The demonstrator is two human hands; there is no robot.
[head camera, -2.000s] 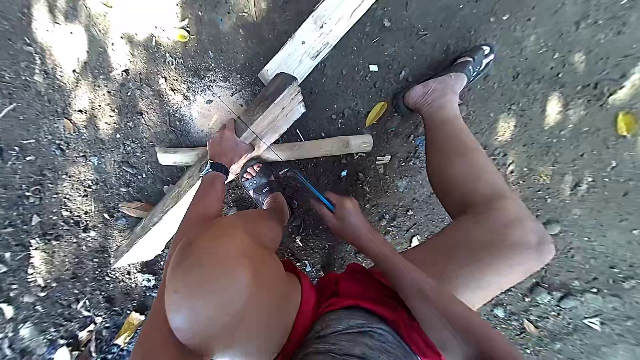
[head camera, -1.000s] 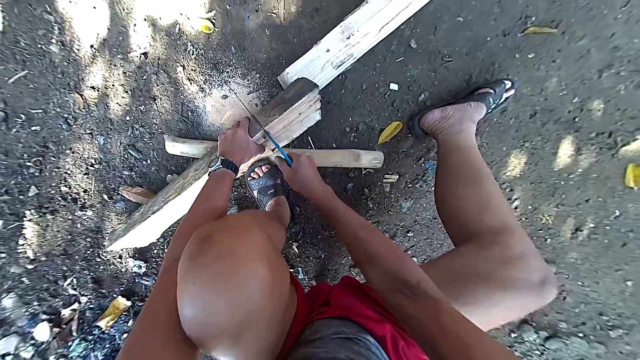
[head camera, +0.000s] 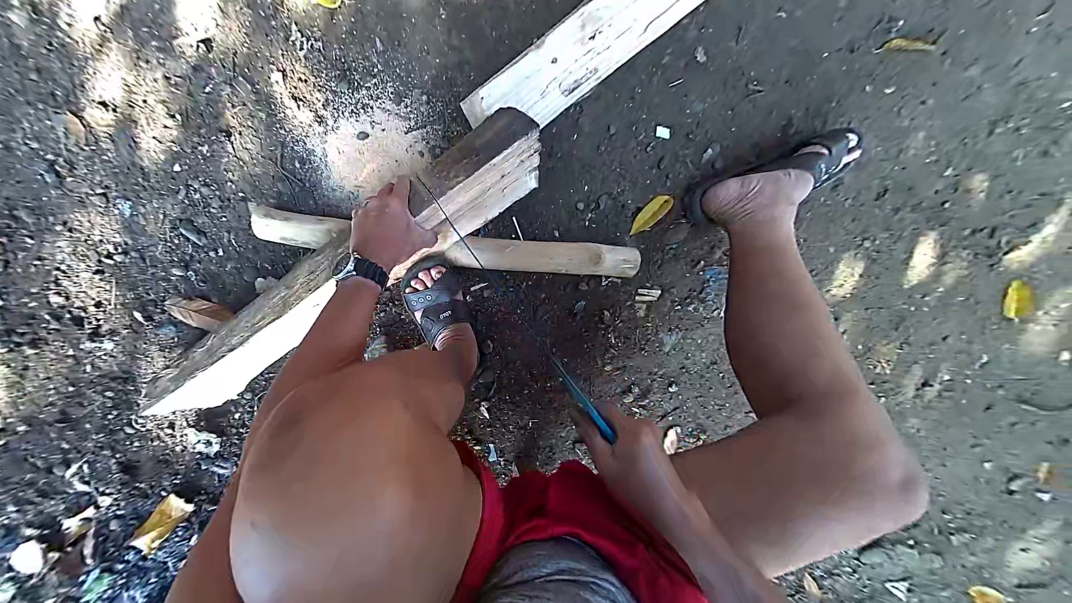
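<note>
My right hand (head camera: 620,444) is closed around the blue handle of a handsaw (head camera: 578,394), drawn back near my red shorts. The saw's thin dark blade runs up and left, its far part lying across a split length of timber (head camera: 494,184) with dark bark and a pale cut face. Pressed on that timber, left of the blade, is my left hand (head camera: 389,230), with a watch on the wrist. A pale round pole (head camera: 557,257) lies crosswise beneath the timber. My sandaled left foot (head camera: 437,301) is beside the timber, just below the pole.
A pale plank (head camera: 578,63) lies beyond the timber's upper end. Sawdust (head camera: 368,151) covers the ground past my left hand. My other sandaled foot (head camera: 775,184) stands to the right. Dry leaves, one a yellow leaf (head camera: 651,215), and small debris dot the dirt.
My right hand was up close to the timber one second ago and has pulled back toward my body with the saw. My left hand has stayed on the timber.
</note>
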